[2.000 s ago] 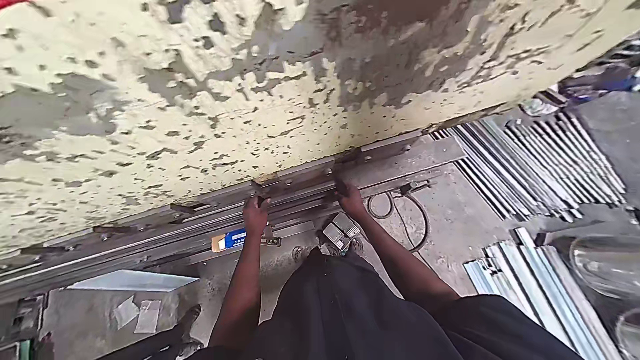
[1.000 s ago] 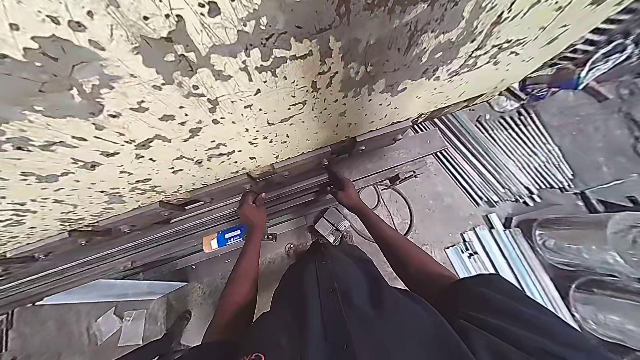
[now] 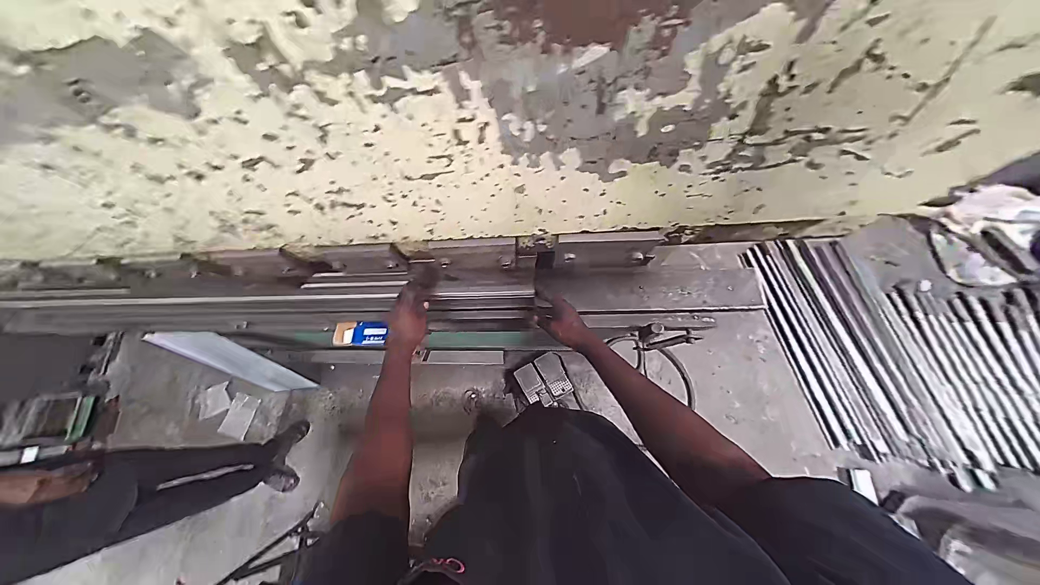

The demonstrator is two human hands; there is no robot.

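Observation:
A long, narrow metal strip [image 3: 479, 294] lies along the bed of a large machine with worn, peeling cream paint [image 3: 406, 154]. My left hand [image 3: 409, 313] rests on the strip near its middle, with the fingers blurred against the clamping edge. At the strip's right end is my right hand [image 3: 561, 322], its fingers at the metal edge. Whether either hand grips the strip is hard to tell. A blue and orange box [image 3: 363, 334] sits on the machine's front ledge, just left of my left hand.
Foot pedals [image 3: 543, 379] stand on the floor below, beside a looped cable [image 3: 686, 378]. Bundled metal lengths [image 3: 837, 349] lie at right. A pale sheet-metal piece [image 3: 231, 359] lies at left. Another person [image 3: 138, 496] is at lower left.
The view has turned, so the machine bed now runs nearly level. Another person's legs and arm have come into view at lower left. Both my hands remain at the bed.

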